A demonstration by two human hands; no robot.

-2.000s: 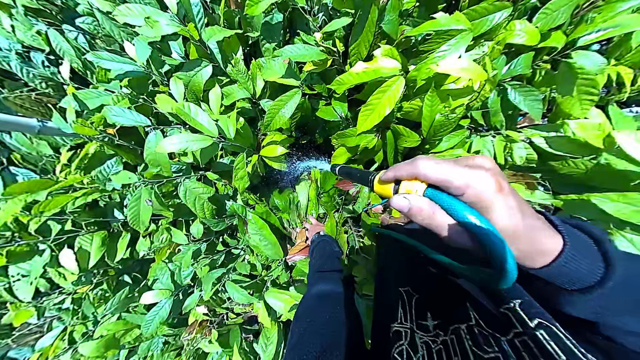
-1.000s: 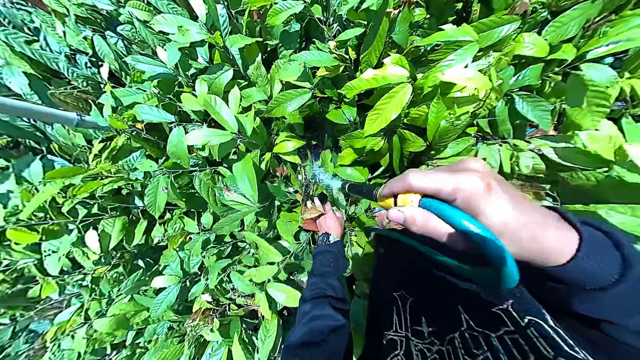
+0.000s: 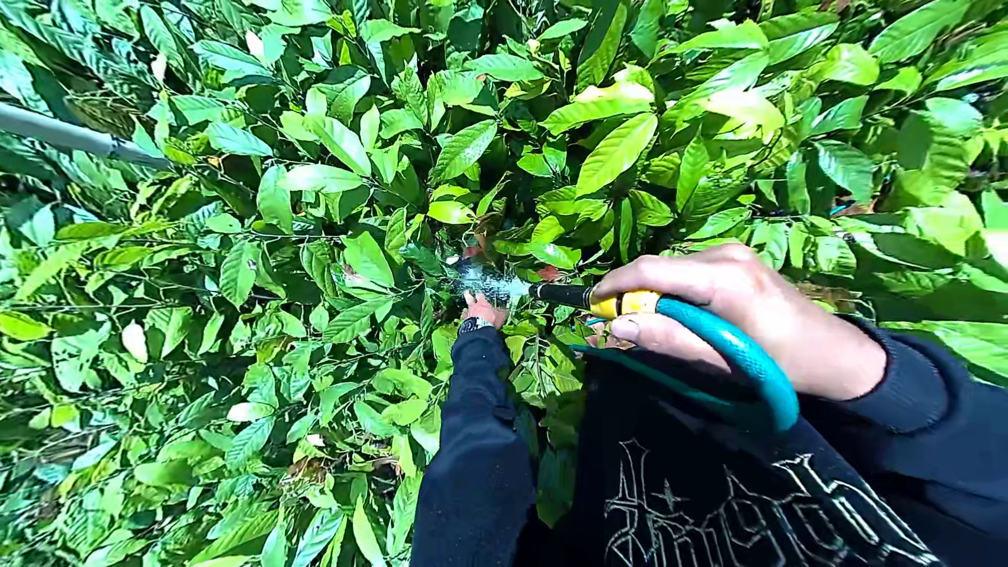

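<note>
My right hand [image 3: 709, 307] grips a hose nozzle [image 3: 575, 297] with a black barrel and yellow collar, fitted to a teal garden hose [image 3: 740, 346] that loops below the hand. A white water spray [image 3: 492, 283] leaves the nozzle tip toward the left. My left hand [image 3: 484, 310], with a dark wristwatch [image 3: 473, 324], reaches low among the leafy plants [image 3: 465, 150], just below the spray. Leaves, spray and shade partly hide its fingers, so what it touches or holds cannot be told.
Dense, broad green leaves surround both hands, with thin stems between them. A grey pole or pipe [image 3: 75, 135] enters from the left edge. Some dry brown leaves [image 3: 307, 468] lie among the foliage at the lower left.
My left hand, hidden low among the leaves two seconds ago, came into clearer view beside a reddish-brown object and is now under the spray. My right hand keeps its grip on the nozzle.
</note>
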